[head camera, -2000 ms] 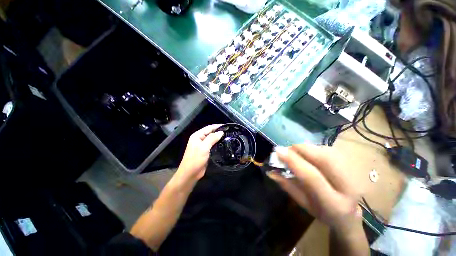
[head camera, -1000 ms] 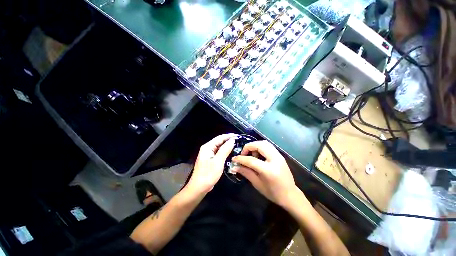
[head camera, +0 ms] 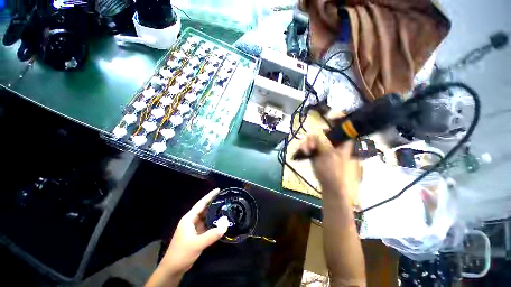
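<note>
My left hand [head camera: 193, 238] holds the round black housing [head camera: 244, 208] over my dark-clothed lap, open face up. My left thumb is on the white wired module [head camera: 223, 222] inside the housing near its lower left. Thin yellow-orange lead wires [head camera: 262, 238] stick out past the housing's lower right rim. My right hand [head camera: 328, 157] is raised over the wooden board, closed around the electric screwdriver [head camera: 364, 123], a long black cylinder with an orange-yellow band, its tip pointing left. The right hand and screwdriver are somewhat blurred.
The clear module tray [head camera: 215, 126] lies on the green bench [head camera: 101, 92], with the pale screw feeder [head camera: 280, 87] to its right. Black assemblies [head camera: 61, 45] and a white housing [head camera: 157, 35] sit behind. The black bin [head camera: 98, 235] is lower left. Black cables loop at right.
My right hand has left the housing, moved up and right, and taken hold of the screwdriver. The white module now shows under my left thumb. The view has turned toward the right.
</note>
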